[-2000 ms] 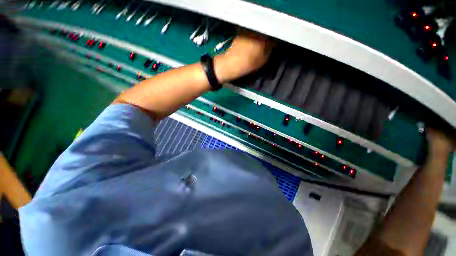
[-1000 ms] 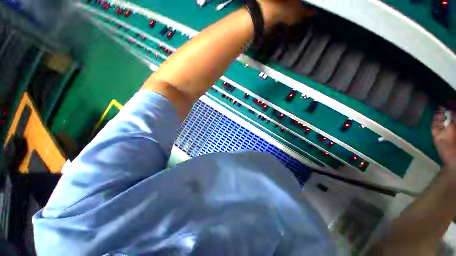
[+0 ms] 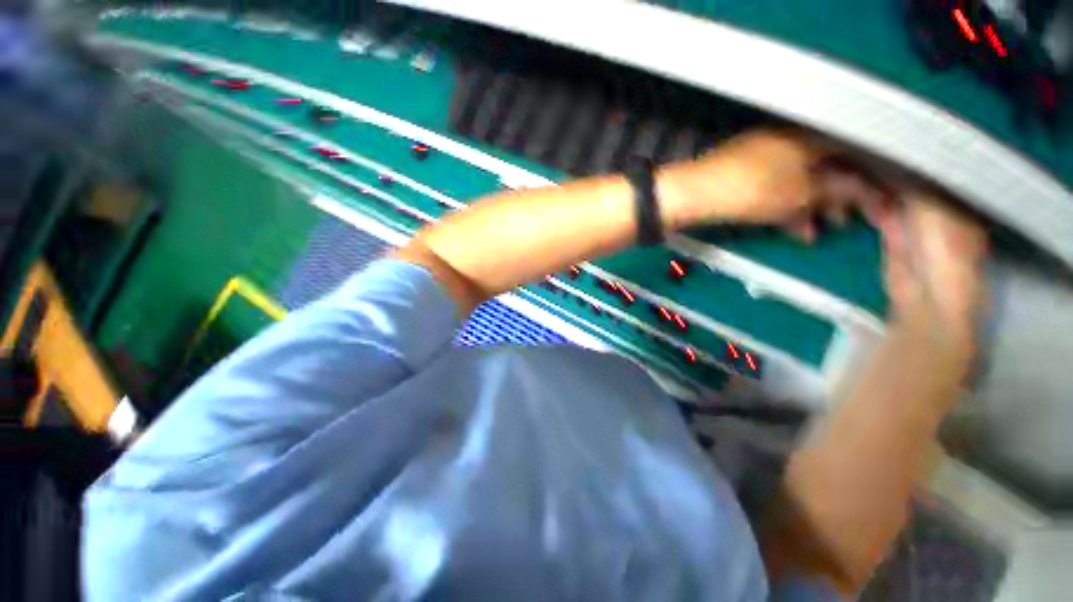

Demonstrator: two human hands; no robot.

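A dark ribbed tray (image 3: pixel 535 118) lies on the green shelf, under the white-edged shelf above. Its right part is hidden behind my left hand and in shadow. My left hand (image 3: pixel 782 182), with a black band on the wrist, reaches right across the shelf front. My right hand (image 3: pixel 935 253) is raised from the lower right. The fingers of both hands meet or overlap close under the white edge. Both are blurred, and I cannot tell whether they hold anything.
The white shelf edge (image 3: pixel 753 88) curves just above my hands. Small black devices with red lights (image 3: pixel 677 268) sit on lower tiers. Blurred white leads (image 3: pixel 382 49) lie left of the tray. Blue grating (image 3: pixel 506 326) and an orange frame (image 3: pixel 71 347) are lower down.
The ribbed tray has shifted left along the shelf. My left hand has moved right, off the tray's left end, and my right hand has come left to meet it. The view has also shifted.
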